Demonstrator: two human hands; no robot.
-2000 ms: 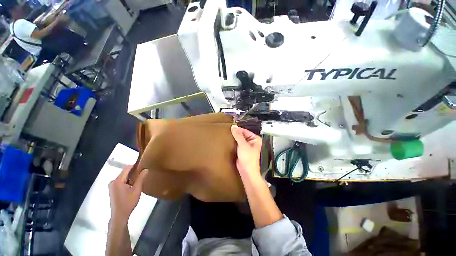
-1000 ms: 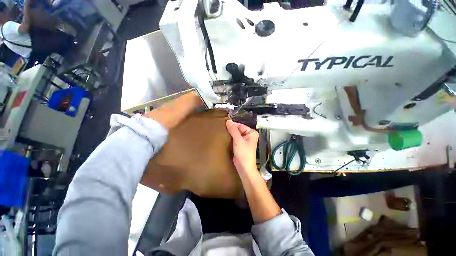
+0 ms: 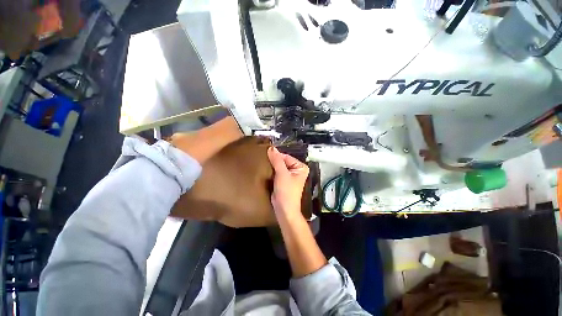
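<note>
A tan-brown bag panel (image 3: 228, 179) lies at the arm of the white sewing machine (image 3: 345, 68) marked TYPICAL, its upper edge at the dark presser foot area (image 3: 289, 117). My right hand (image 3: 287, 179) pinches the panel's edge just below the presser foot, with thumb and finger together. My left hand (image 3: 227, 133) reaches over the panel's far side; its fingers are hidden behind the machine head, so its grip cannot be seen.
Green-handled scissors (image 3: 342, 192) and a green spool (image 3: 485, 179) lie on the machine table. A pale side table (image 3: 166, 74) stands beyond the panel. Brown pieces (image 3: 453, 290) lie at lower right. A blue crate (image 3: 52, 115) is at far left.
My left hand has moved from the panel's near left corner up and over to its far side by the machine head. My right hand stays at the edge near the presser foot.
</note>
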